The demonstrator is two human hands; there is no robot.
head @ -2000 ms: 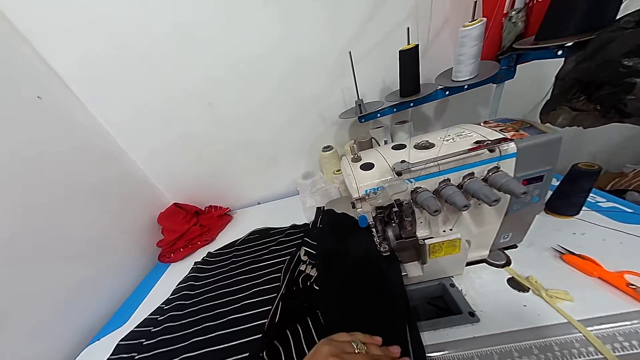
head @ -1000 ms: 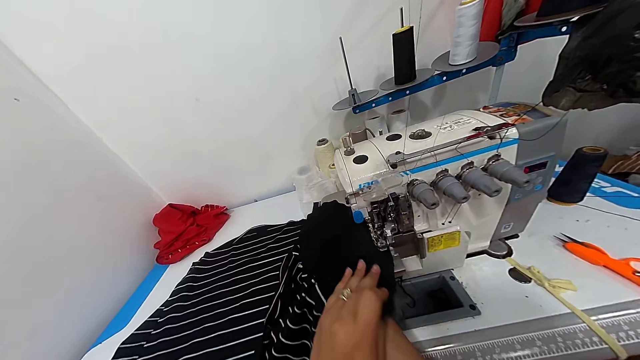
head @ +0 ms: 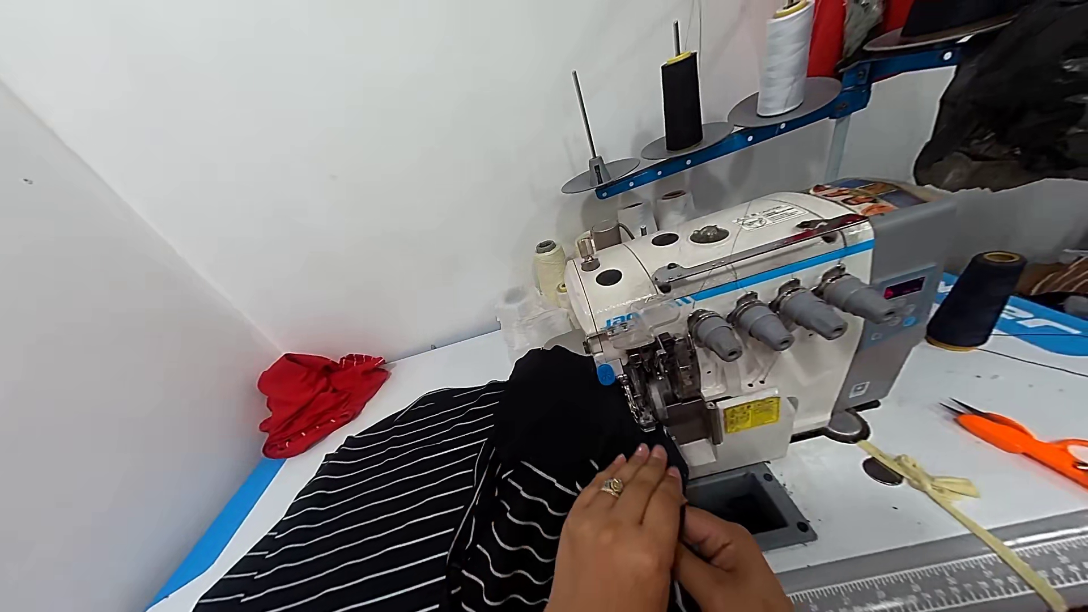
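Observation:
A black fabric piece (head: 557,408) and a black fabric with white stripes (head: 382,501) lie on the table left of a white and grey overlock sewing machine (head: 731,297). The black fabric's right edge reaches the machine's needle and presser foot area. My left hand (head: 625,527), with a ring on one finger, lies flat on the fabric just in front of the presser foot, fingers extended. Close against it on the right, my right hand (head: 722,557) has bent fingers and pinches the fabric's edge. Part of that edge is hidden by the hands.
Red cloth (head: 319,399) lies at the table's back left by the wall. Thread cones stand on a blue rack (head: 731,140) behind the machine. At the right are a dark thread cone (head: 977,297), orange thread snips (head: 1016,438), a yellow tied strip (head: 935,484) and a ruler (head: 952,569).
My left hand has moved up onto the fabric near the presser foot. My right hand now shows clearly beside it at the fabric's edge.

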